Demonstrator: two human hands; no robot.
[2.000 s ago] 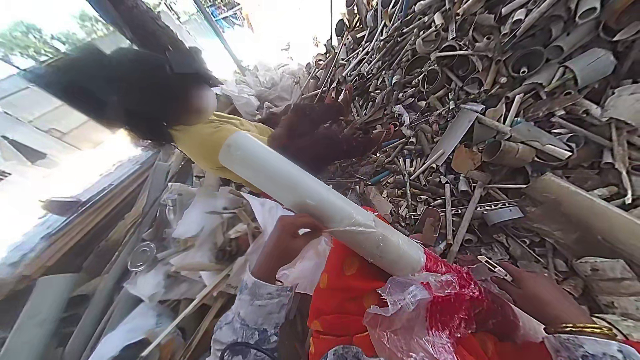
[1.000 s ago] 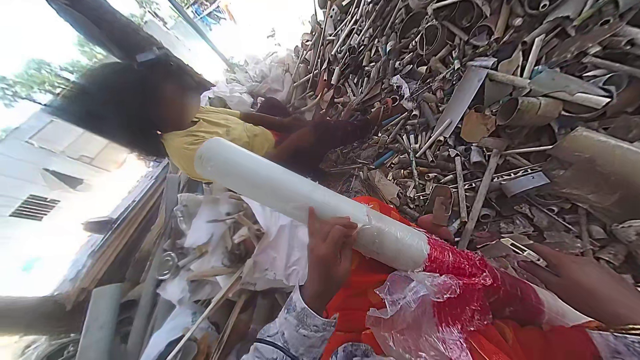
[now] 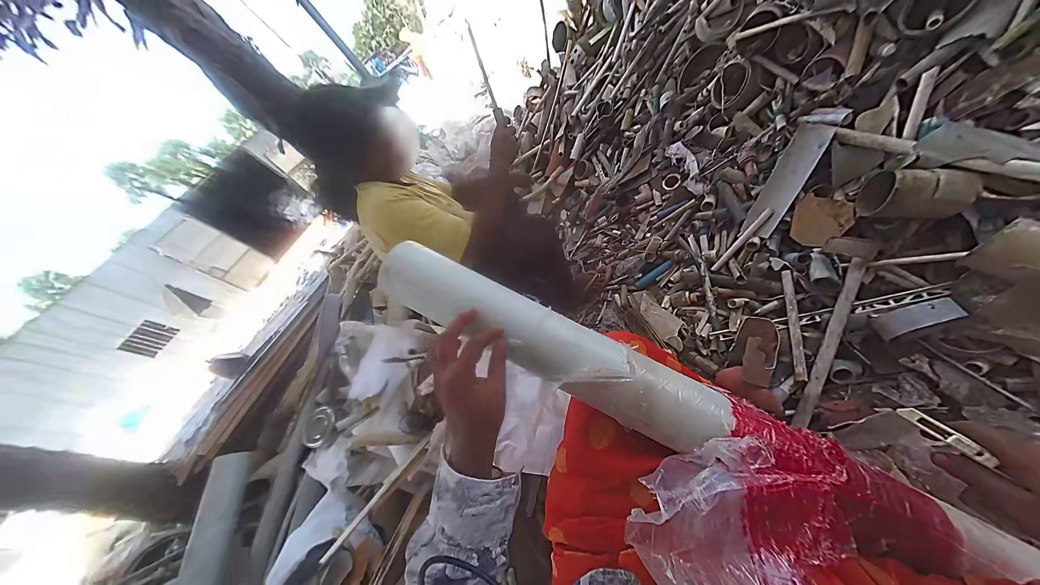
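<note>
A long white plastic pipe (image 3: 520, 325) lies slantwise over the orange cloth (image 3: 597, 479) on my lap. Red wrapping (image 3: 821, 479) and torn clear plastic film (image 3: 699, 512) cover its lower part. My left hand (image 3: 471, 382) touches the side of the pipe near its far end, fingers spread. At the right edge my right hand (image 3: 999, 463) holds a utility knife (image 3: 946, 435), partly out of view, beside the wrapped part.
A heap of scrap pipes and broken pieces (image 3: 731, 203) fills the right side. A person in a yellow top (image 3: 414, 215) sits beyond the pipe, holding a thin stick. White sheets (image 3: 374, 366) and wooden strips lie at left, near a pale wall (image 3: 89, 325).
My left hand has moved along the pipe towards its far end, its fingers now more spread. The person beyond has raised an arm. The view has swung to the left.
</note>
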